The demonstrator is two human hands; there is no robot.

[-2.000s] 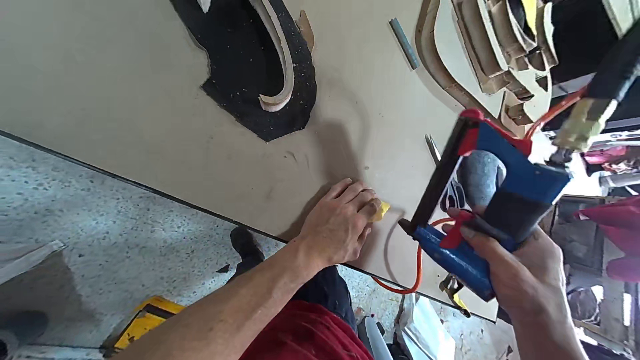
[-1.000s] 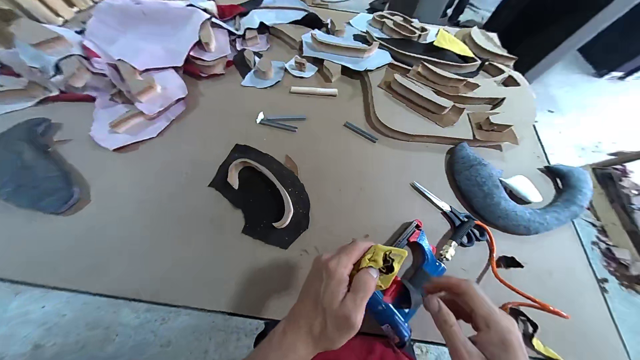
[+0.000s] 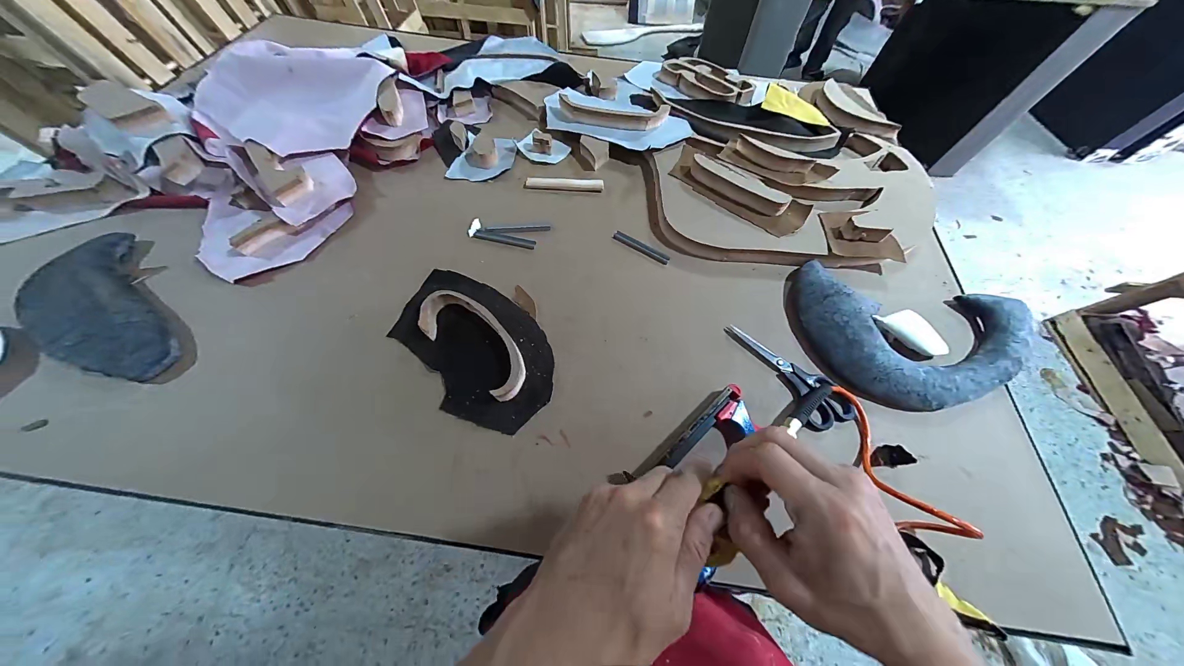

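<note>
Near the front edge of the table, my left hand (image 3: pixel 638 536) is closed on a small yellow object (image 3: pixel 720 546), mostly covered by my fingers. My right hand (image 3: pixel 823 527) touches the same object with its bent fingers; whether it grips it is hidden. Beneath and just beyond both hands lies a blue and red pneumatic stapler (image 3: pixel 735 416) with a dark magazine, joined to an orange air hose (image 3: pixel 867 444). Scissors (image 3: pixel 786 375) with black handles lie beside it. Further left, a curved pale strip (image 3: pixel 499 338) rests on a black fabric piece (image 3: pixel 472 398).
Grey padded shapes lie at the left (image 3: pixel 92 310) and right (image 3: pixel 888 370). Grey strips (image 3: pixel 640 247) and a pale rod (image 3: pixel 564 185) lie mid-table. Fabric-covered pieces (image 3: pixel 287 102) and curved brown parts (image 3: pixel 740 185) fill the far side. A wooden-framed bin (image 3: pixel 1101 361) stands off the right edge.
The stapler, in my right hand two seconds ago, now lies on the table. My right hand has come from it to the yellow object in my left. The view has shifted greatly since the first frame.
</note>
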